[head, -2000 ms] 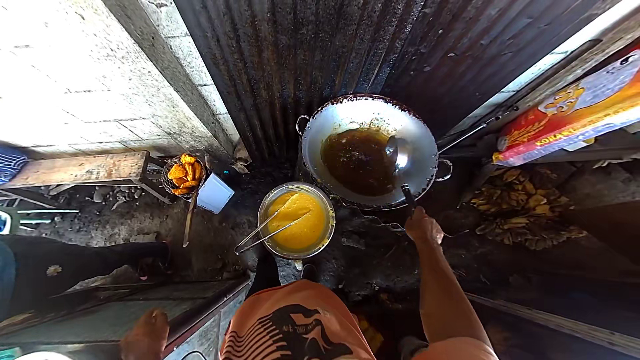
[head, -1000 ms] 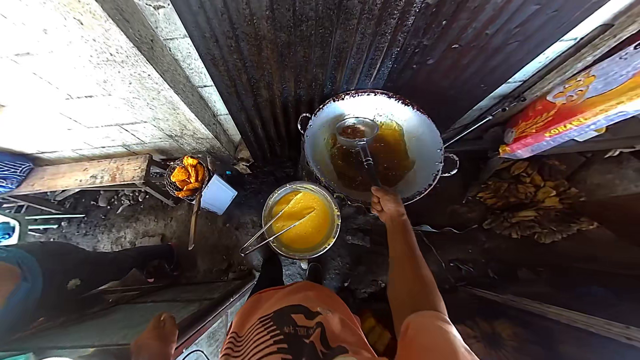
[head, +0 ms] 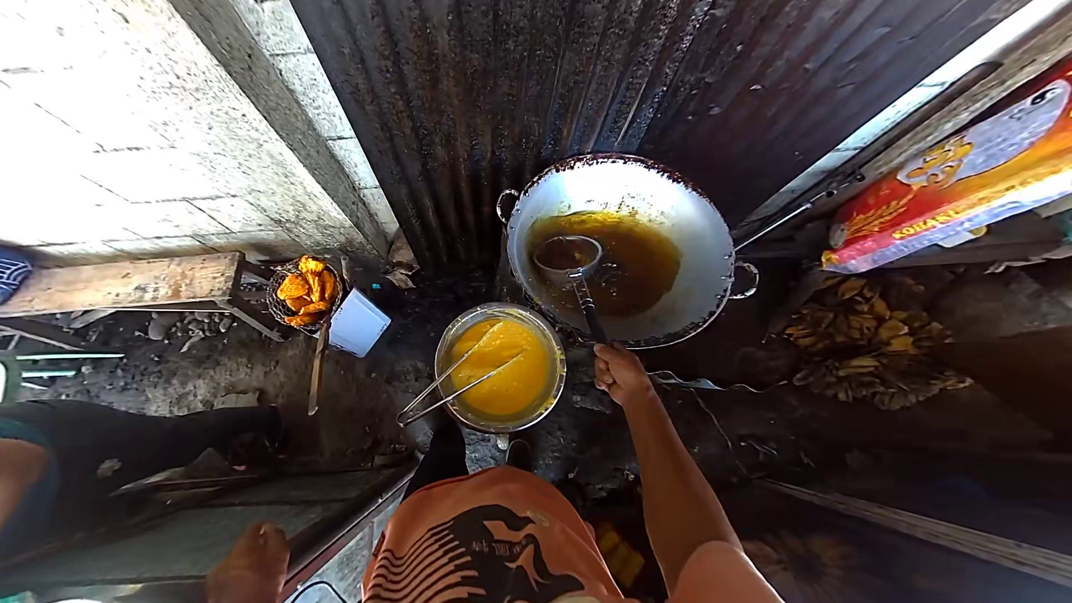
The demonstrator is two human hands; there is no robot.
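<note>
My right hand (head: 621, 373) grips the dark handle of a metal skimmer (head: 568, 255), whose round head lies in the brown oil at the left side of a large wok (head: 708, 251). My left hand (head: 249, 563) is low at the left, away from the wok; its fingers look curled and no held thing shows. Between wok and body stands a bowl of yellow batter (head: 502, 368), with metal tongs (head: 452, 389) resting in it and over its rim. Farther left, fried orange pieces (head: 307, 291) fill a wire strainer (head: 279, 301) with a wooden handle.
A wooden bench (head: 126, 283) and a white container (head: 358, 322) are at the left, near another person's leg (head: 151, 431). Corrugated metal sheeting (head: 519, 109) rises behind the wok. Banana bunches (head: 871, 343) lie at the right below a printed sack (head: 955, 176).
The skimmer went from the wok's right side to its upper left, then down a little within the left side. My right hand moved left, then slightly nearer my body.
</note>
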